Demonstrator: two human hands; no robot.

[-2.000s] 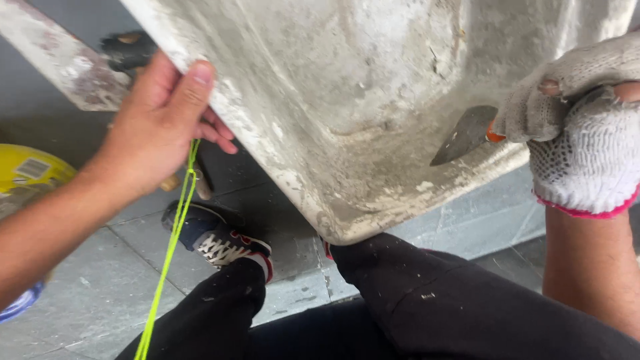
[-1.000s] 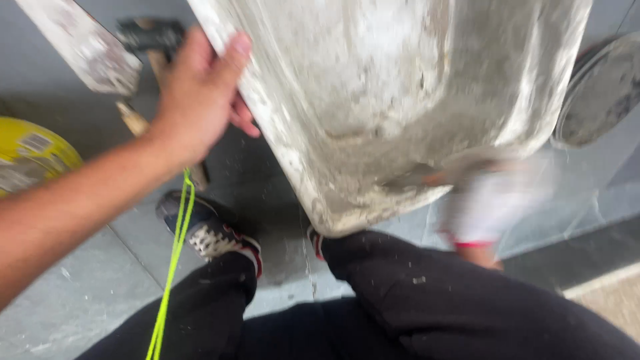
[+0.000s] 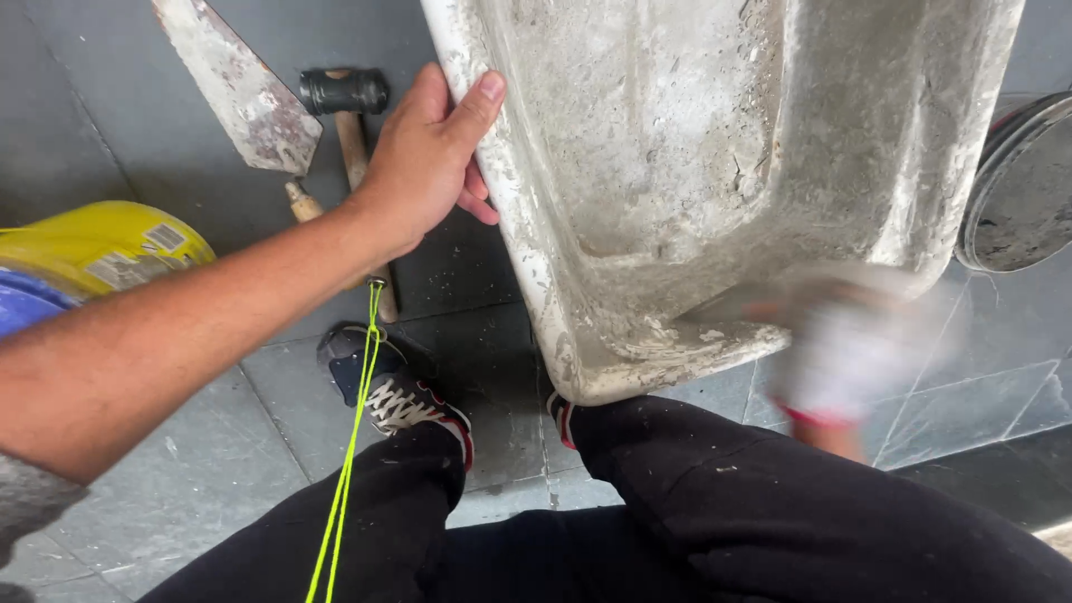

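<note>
A mortar-crusted mixing tub [image 3: 670,151] tilts up in front of my legs, its near corner by my right knee. My bare left hand [image 3: 435,159] grips the tub's left rim, thumb on top and fingers beneath. My right hand [image 3: 863,335], in a white knit glove with a red cuff, is blurred by motion at the near right corner. It is shut on a trowel, whose grey blade [image 3: 724,306] lies against the residue inside the tub; most of the handle is hidden by the hand.
On the grey tiled floor at the left lie a larger trowel [image 3: 243,92], a black-headed mallet [image 3: 343,90] and a wooden handle [image 3: 303,203]. A yellow bucket [image 3: 126,243] and a blue object [image 3: 29,297] stand beyond my forearm. A dirty round bucket [image 3: 1026,188] is at the right. A neon-green cord [image 3: 352,452] hangs down.
My gloved right hand has moved the trowel about at the tub's near inner corner. My left hand has stayed on the rim. The view has shifted, showing more of the mallet.
</note>
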